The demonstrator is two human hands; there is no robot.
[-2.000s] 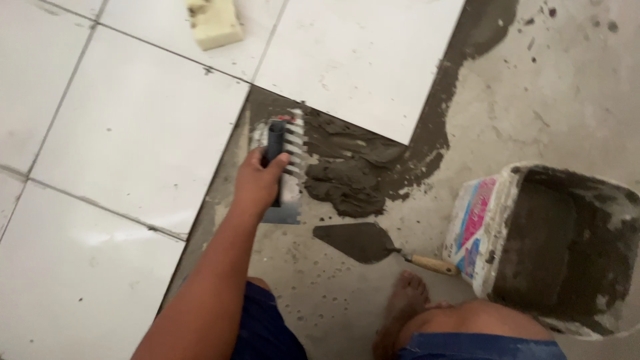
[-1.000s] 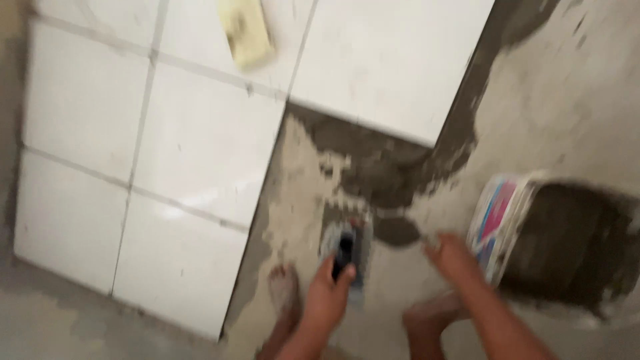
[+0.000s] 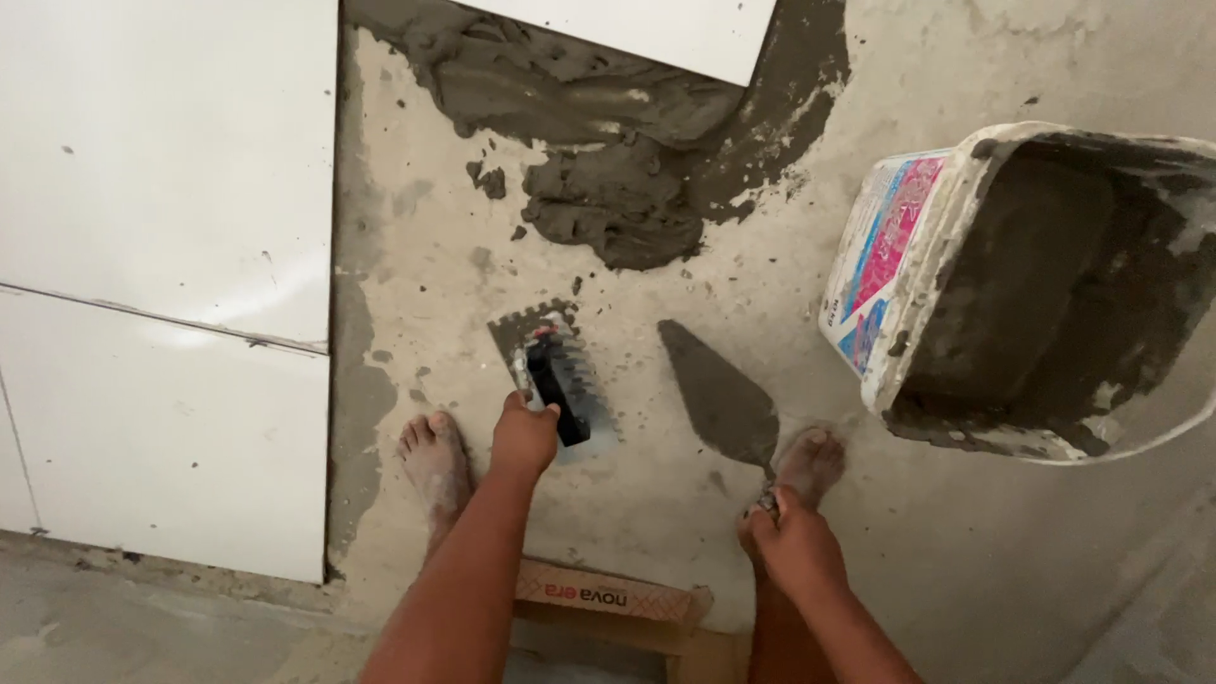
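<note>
My left hand (image 3: 525, 435) grips the black handle of a notched trowel (image 3: 560, 380), whose toothed metal blade is over the bare floor between my feet. In my right hand (image 3: 793, 541) is a pointed masonry trowel (image 3: 719, 397), its blade coated with grey mortar and angled up and left; my fingers hide its handle. Above both tools, a mound of wet mortar (image 3: 617, 204) lies on the concrete against the lower edge of a white tile (image 3: 665, 28).
A mortar-smeared plastic bucket (image 3: 926, 275) with mortar inside stands at the right. Laid white tiles (image 3: 171, 171) cover the left side. Behind my feet is an open cardboard box (image 3: 617, 594). My bare feet (image 3: 435, 465) are on the concrete.
The pointed trowel lay on the floor two seconds ago; my right hand has taken hold of it. My left hand has drawn the notched trowel back from the mortar. The view has shifted.
</note>
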